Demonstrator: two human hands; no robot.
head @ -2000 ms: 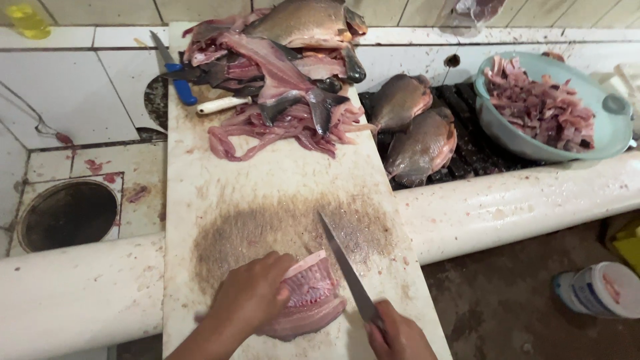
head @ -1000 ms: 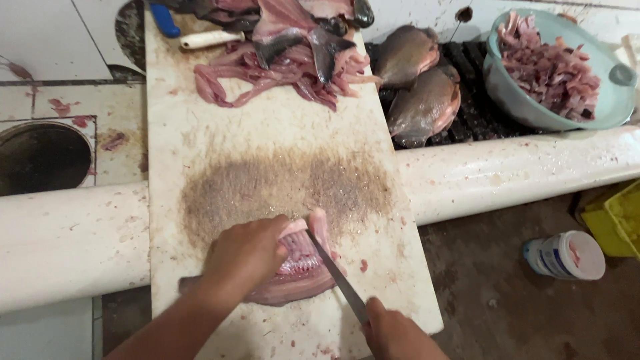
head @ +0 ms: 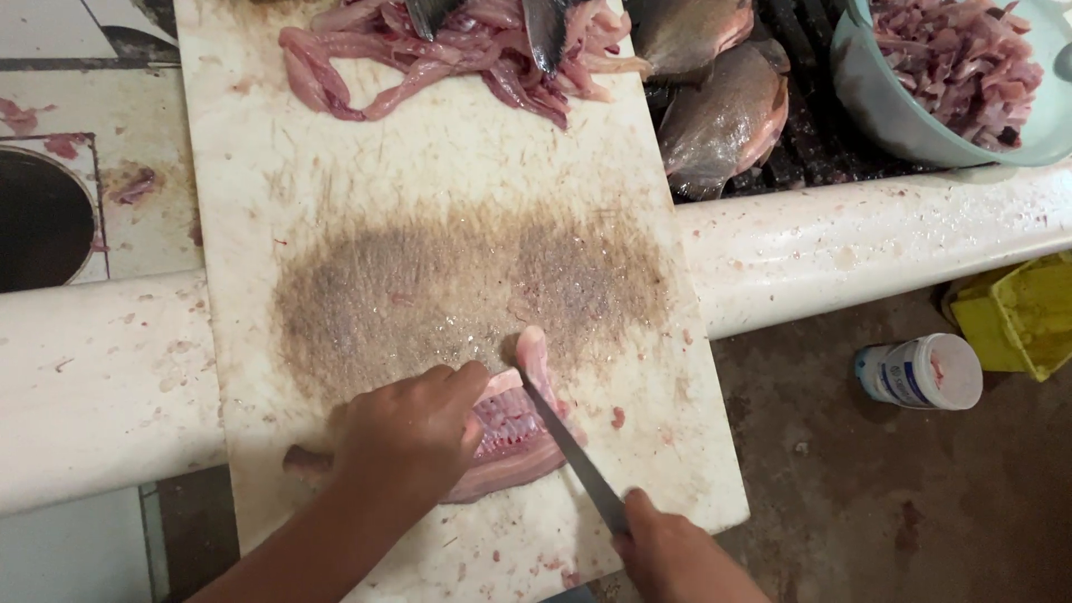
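Observation:
On the lower part of a worn white cutting board point(head: 435, 167) lies a pink fish fillet point(head: 511, 477) with fine cuts across its flesh. My left hand point(head: 410, 435) presses on the fillet's left side, its fingertips at the upper edge. My right hand point(head: 670, 544) grips the handle of a knife point(head: 578, 461); the blade points up and left and lies across the fillet's right side. Just right of the blade a narrow strip of fish point(head: 536, 356) stands out from the piece. What my left palm covers is hidden.
Fish trimmings point(head: 469, 59) lie at the board's far end. Whole fish point(head: 724, 117) rest on a dark grate to the right, beside a pale green bowl point(head: 904, 126) of cut fish. A round drain hole point(head: 42, 218) is at left. A bucket point(head: 938, 373) and yellow crate point(head: 1022, 318) stand on the floor.
The knife tip has moved from the board above the fillet onto its right side, and a strip now parts from the fillet there. The view has tilted down.

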